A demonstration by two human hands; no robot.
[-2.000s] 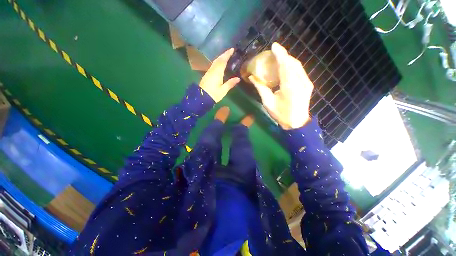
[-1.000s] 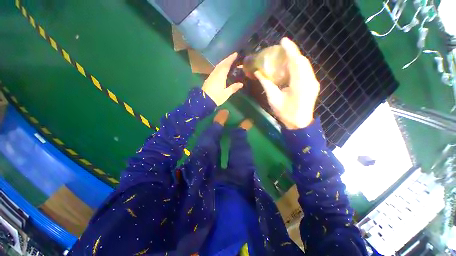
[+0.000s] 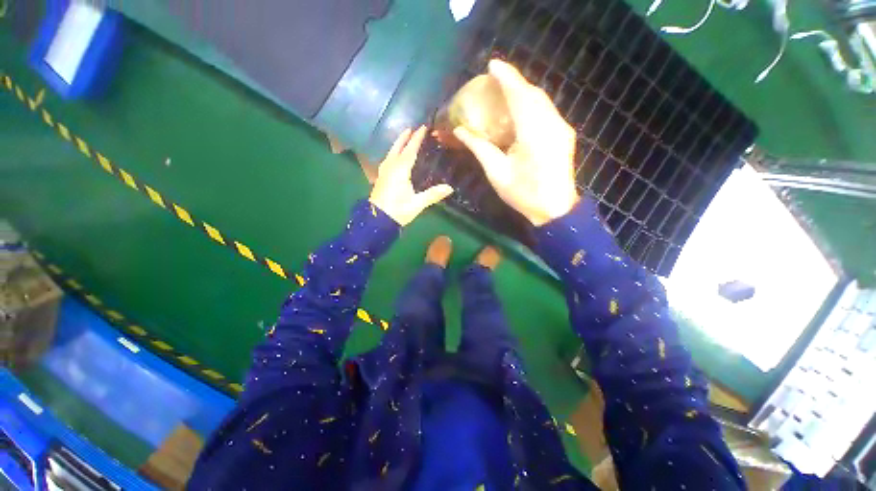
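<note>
My right hand (image 3: 536, 153) is closed around an amber-brown squeeze bottle (image 3: 480, 110), with its nozzle end toward the left, over the near left part of a black gridded tray (image 3: 634, 125). My left hand (image 3: 399, 182) is at the tray's left corner, fingers and thumb spread, with nothing seen in it. Dark parts in the tray pockets are hard to tell from the tray. Whether the nozzle touches a part cannot be told.
A dark mat (image 3: 279, 48) lies on the bench left of the tray. Right of it are a white sheet (image 3: 768, 316) with a small dark block (image 3: 737, 291) and a ribbed white stack (image 3: 831, 384). White cables (image 3: 816, 43) hang beyond. Blue bins (image 3: 115, 369) stand at lower left.
The view has shifted, showing more of the dark mat and a blue bin at upper left. My left hand's fingers are spread wider. The bottle stays in my right hand.
</note>
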